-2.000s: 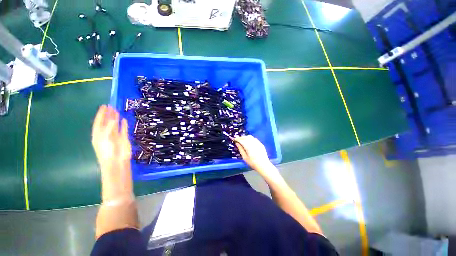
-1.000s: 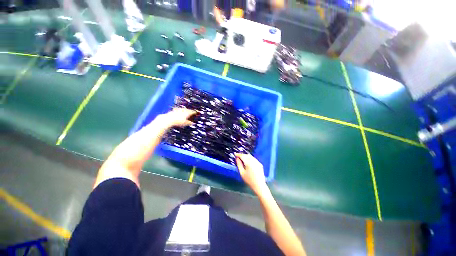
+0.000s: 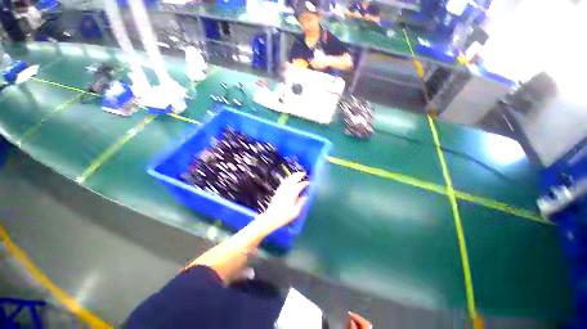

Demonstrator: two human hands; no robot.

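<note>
The large blue tote [image 3: 209, 204] stands on the green table, with a mass of short black wire harnesses [image 3: 238, 166] with small white ends inside. My left hand [image 3: 285, 198] reaches over the tote's front right part, its fingers at the harnesses. The blur hides whether it grips any. My right hand [image 3: 359, 320] shows only as a few fingertips at the bottom edge, outside the tote; what it holds cannot be seen.
Behind the tote are a white tabletop unit [image 3: 307, 95], a harness bundle [image 3: 357, 117] and small loose leads [image 3: 226, 96]. A small blue tray [image 3: 118, 97] and clear bags stand back left. A person [image 3: 316, 50] is behind the white unit. Yellow tape marks the table.
The view has tilted up and turned, showing the person. My left hand has moved from the tote's left part to its right part. My right hand has left the tote and dropped to the bottom edge.
</note>
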